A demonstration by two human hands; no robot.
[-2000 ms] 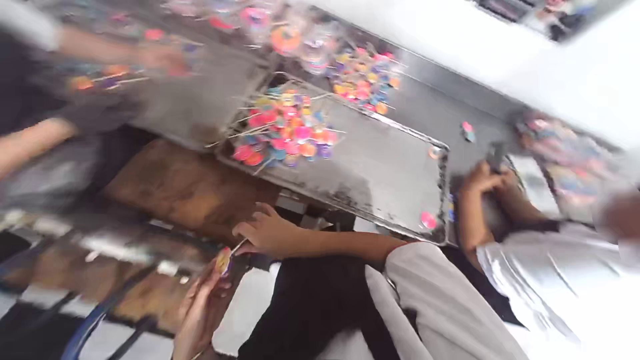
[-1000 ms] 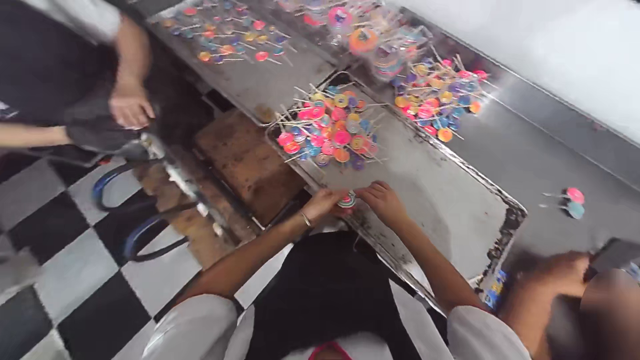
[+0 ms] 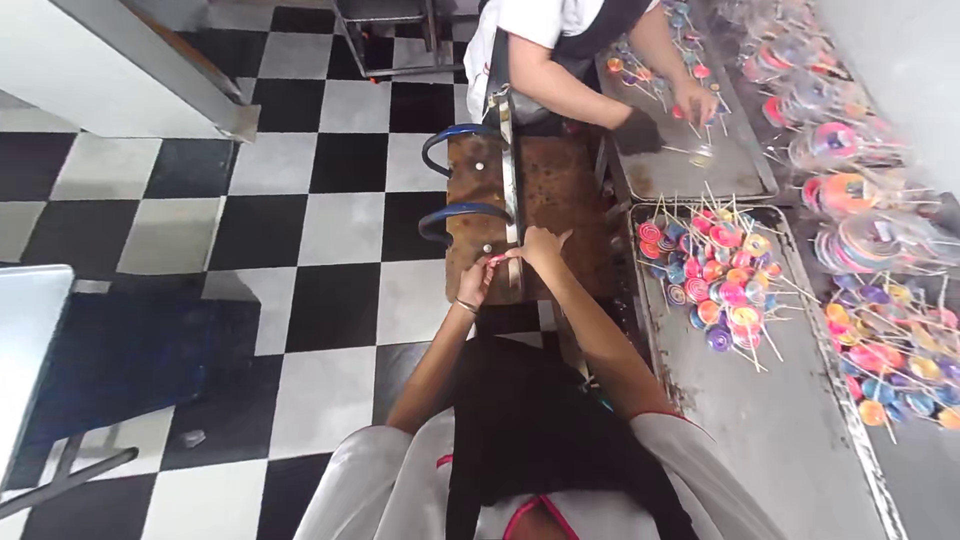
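Note:
A small pink-and-white lollipop (image 3: 495,260) is held between my two hands, in front of a wooden board on a metal rail. My left hand (image 3: 474,282), with a bracelet at the wrist, grips it from the left. My right hand (image 3: 541,246) touches its right side with the fingertips; the thumb or a finger sticks out to the right. To the right, a pile of colorful spiral lollipops (image 3: 709,289) on sticks lies on a worn metal tray (image 3: 765,442).
Across from me a co-worker's hand (image 3: 696,101) is over lollipops on another metal tray (image 3: 652,176). Wrapped lollipops (image 3: 847,191) and a loose pile (image 3: 892,360) line the right side. Blue curved handles (image 3: 465,210) rise from the wooden board (image 3: 570,195).
The view has swung far to the left. My hands, near the tray edge a second ago, are now over the wooden board with a lollipop between them.

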